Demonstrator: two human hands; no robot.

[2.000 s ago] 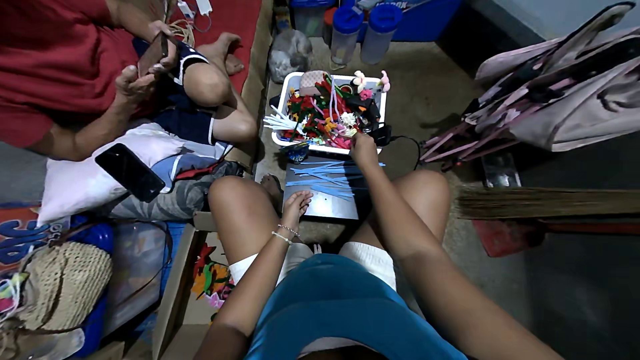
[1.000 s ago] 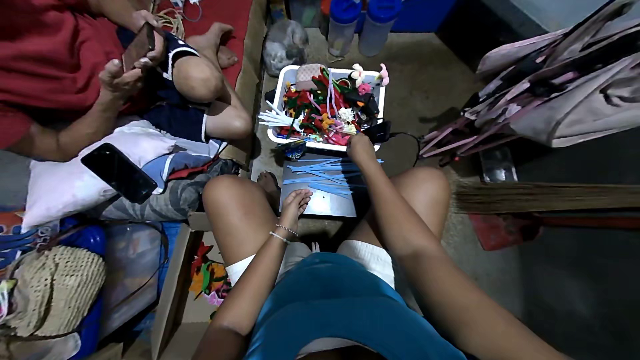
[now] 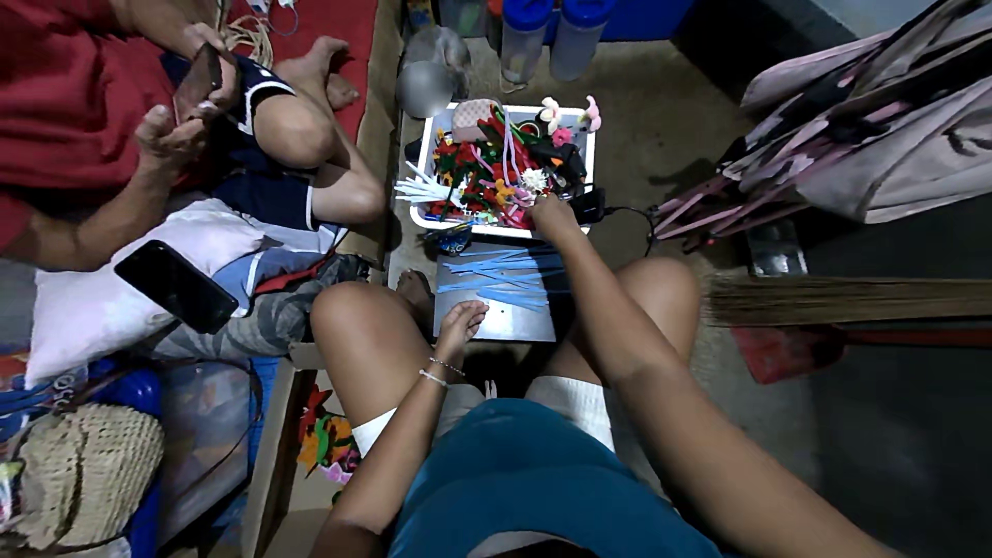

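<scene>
My right hand (image 3: 552,217) reaches over the near right rim of a white plastic tray (image 3: 496,230), its fingertips among the colourful craft pieces; whether they grip one cannot be told. Red and green fuzzy pieces (image 3: 473,167), a white flower (image 3: 534,180) and white pipe cleaners (image 3: 426,188) lie in the tray. Just nearer to me, several light blue pipe cleaners (image 3: 504,279) are spread on a grey board (image 3: 496,329). My left hand (image 3: 463,322) rests at the board's near left edge, fingers curled together; anything between them is too small to tell.
At left a person (image 3: 77,116) sits holding a phone (image 3: 198,81); another phone (image 3: 177,285) lies on a pillow (image 3: 85,333). Bottles with blue lids (image 3: 523,46) stand beyond the tray. A broom (image 3: 845,301), dustpan (image 3: 787,353) and hanging bags (image 3: 876,155) are at right. A cardboard box (image 3: 271,457) sits lower left.
</scene>
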